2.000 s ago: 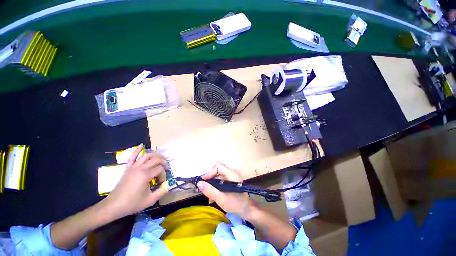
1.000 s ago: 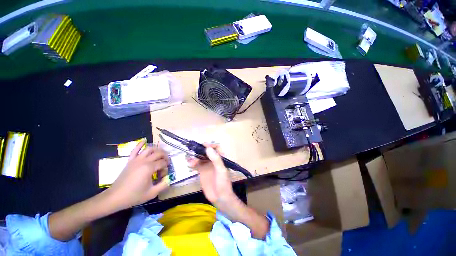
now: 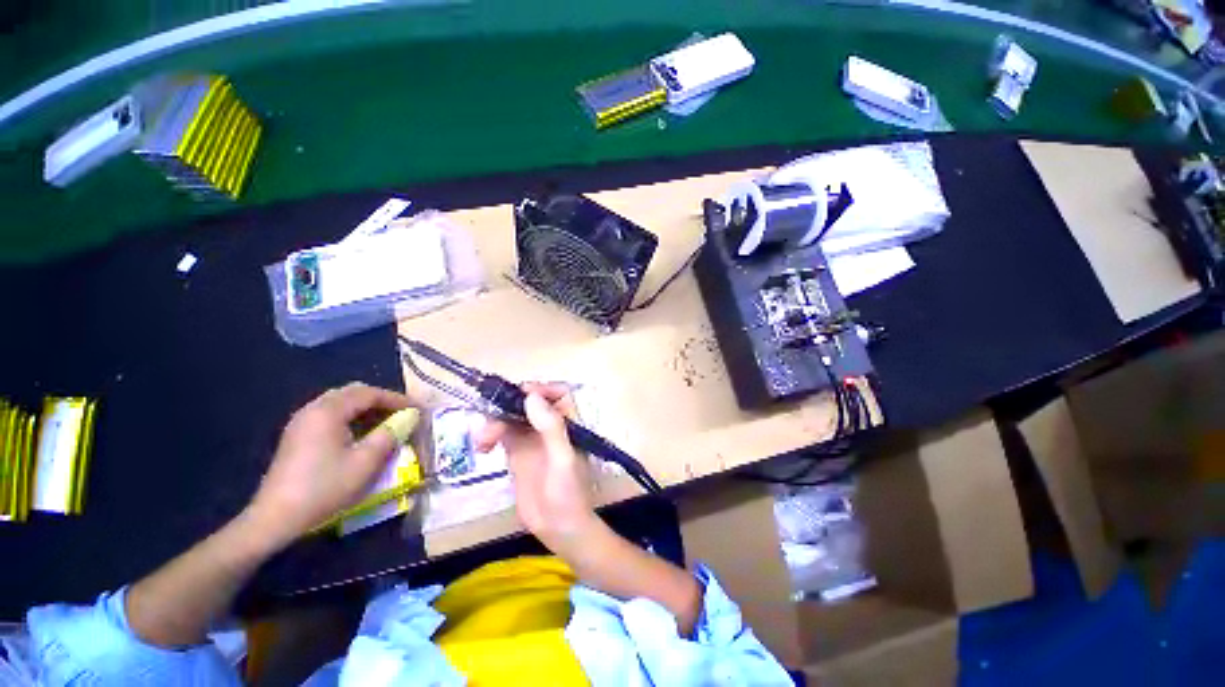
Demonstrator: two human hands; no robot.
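My left hand [image 3: 323, 463] holds a flat silver-white battery cell [image 3: 394, 506] with yellow edges, partly hidden by the fingers. A yellow cover or piece shows at a fingertip. Beside it, at the mat's front edge, a white housing [image 3: 484, 460] with a small green-blue circuit board [image 3: 457, 432] lies on clear film. The cell's right end is close to the housing; whether they touch or are joined cannot be told. My right hand [image 3: 541, 463] holds a black soldering iron [image 3: 503, 395], its tip pointing up-left, raised off the board.
A fume fan [image 3: 582, 265] and a black soldering station [image 3: 783, 315] with a reel and cables stand on the tan mat [image 3: 645, 383]. A bagged housing [image 3: 383, 269] lies behind my left hand. Cells [image 3: 61, 456] lie far left. Cells and housings sit on the green belt [image 3: 403, 87]. Open cartons [image 3: 961, 517] are at right.
My right hand has moved the iron up and left, away from the board. My left hand has shifted left, and the cell there is now turned. The housing and its board are more exposed.
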